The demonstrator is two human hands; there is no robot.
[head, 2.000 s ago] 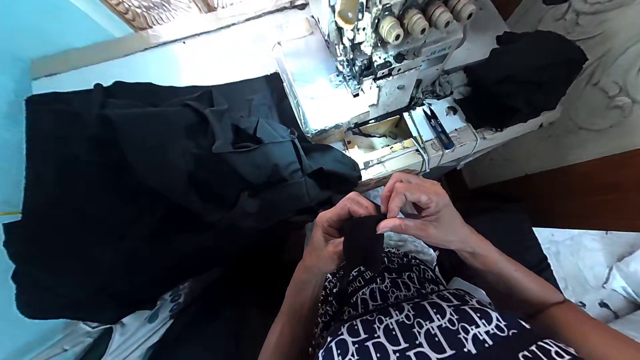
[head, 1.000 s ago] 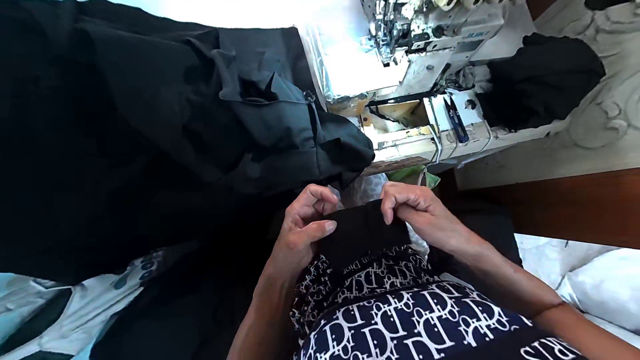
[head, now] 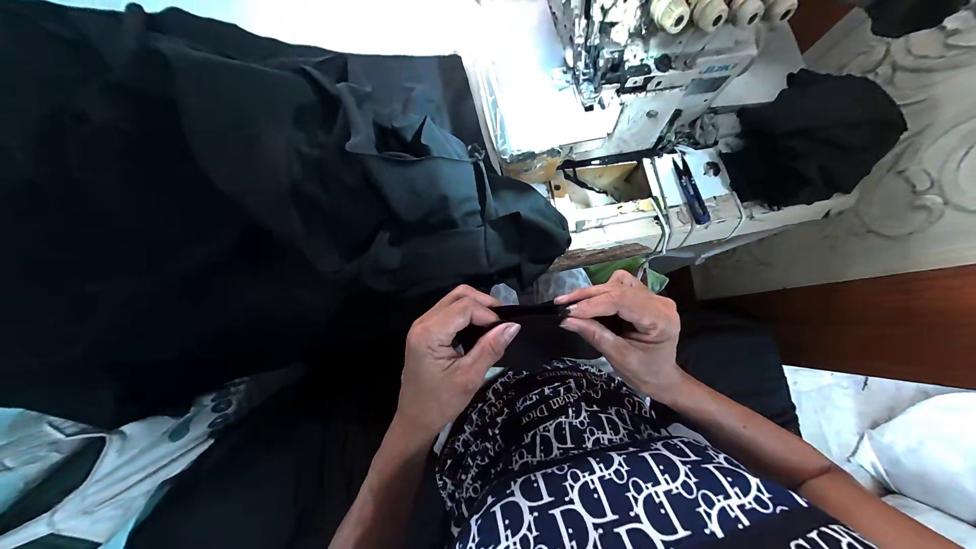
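Observation:
A small black fabric piece [head: 534,341] is stretched between my hands, just above my patterned garment. My left hand [head: 457,347] pinches its left end between thumb and fingers. At the right end, my right hand [head: 629,324] grips its upper edge with thumb and fingertips. Dark fabric [head: 427,206] lies heaped on the table to the left. Beyond my hands stands a Juki sewing machine [head: 648,69] with several cream thread knobs. A pair of thread snips [head: 691,191] with dark blue handles rests on the machine's base.
A bundle of black fabric [head: 820,137] sits at the right end of the machine table. An open compartment [head: 610,183] is in the table's near edge, with green plastic [head: 614,270] below it. White bags [head: 926,450] lie at the lower right.
Two seconds ago my hands were close together on the bunched black piece; now they are farther apart with it spread between them. Since one second ago, its upper edge has come to look folded.

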